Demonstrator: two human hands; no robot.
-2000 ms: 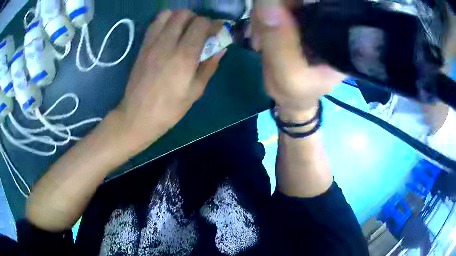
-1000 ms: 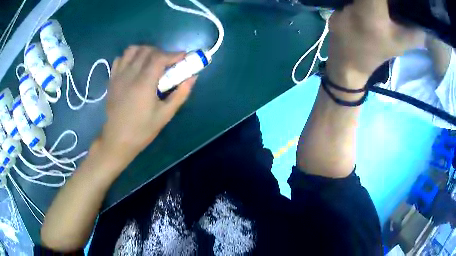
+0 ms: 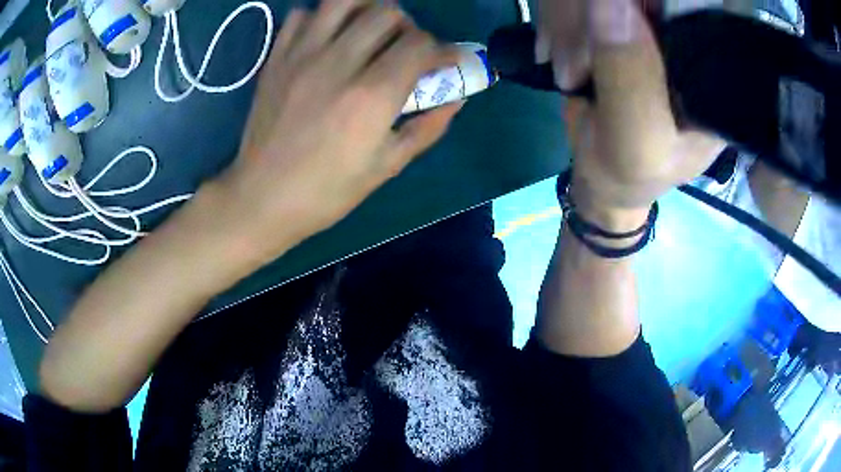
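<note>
My left hand (image 3: 341, 120) is shut on a white-and-blue handheld unit (image 3: 447, 88) above the dark green mat (image 3: 369, 221). The unit's blue-banded end points right. My right hand (image 3: 627, 111) is shut around a thick black electric screwdriver (image 3: 738, 69) with a pale label. The dark nose of the screwdriver meets the banded end of the unit. The bit and any screw are too small or hidden to tell. The screwdriver's rear runs to the right edge of the picture.
Several white-and-blue units (image 3: 78, 74) lie in a row at the upper left, with white cord loops (image 3: 111, 180) beside them. A black cable (image 3: 756, 230) hangs at the right. Beyond the mat's edge are a blue floor, blue bins (image 3: 738, 369) and part of a person in white (image 3: 811, 277).
My right hand has come back from the upper right with the screwdriver, its nose now at the unit. My left hand has moved up and right with the unit.
</note>
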